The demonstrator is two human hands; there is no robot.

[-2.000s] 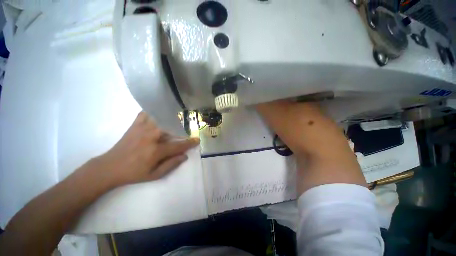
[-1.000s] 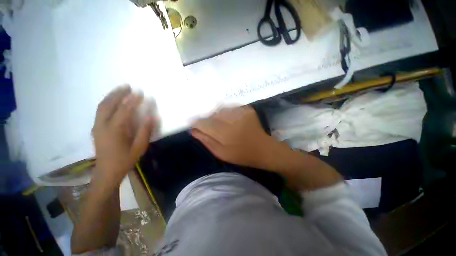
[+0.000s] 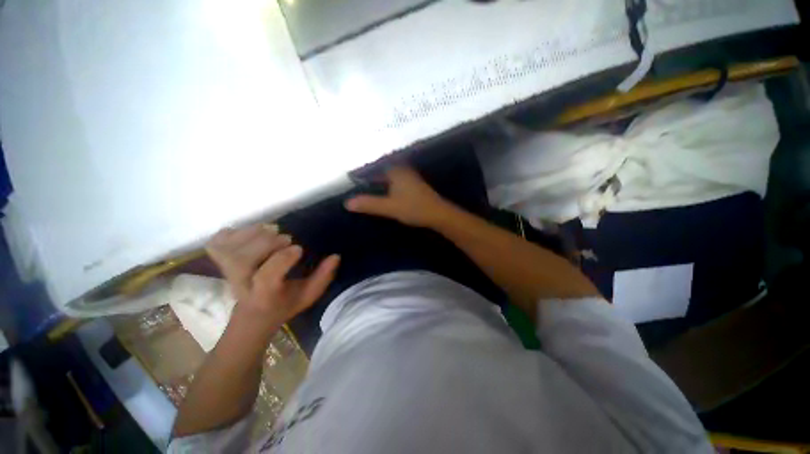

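Note:
A large white fabric piece (image 3: 178,115) lies over the table's left part and blends into the white surface; its right edge runs down to the table's front edge. My left hand (image 3: 266,266) is at the front edge, fingers spread and slightly curled, with nothing visible in it. My right hand (image 3: 395,199) is at the front edge to its right, with thumb and fingers near a small dark thing at the edge. Its fingertips are partly hidden under the edge, so I cannot tell whether it grips anything.
A printed scale (image 3: 480,84) runs along the table's front. Dark snips with a white strip (image 3: 636,44) lie at upper right. Bundled white cloth (image 3: 648,160) hangs below the table at right, above a dark item with a white label (image 3: 653,293). A taped carton (image 3: 173,355) stands at lower left.
The view has tilted down from the sewing machine, which is out of view. Both hands have moved from the fabric near the needle to the table's front edge. My left hand has come off the fabric top.

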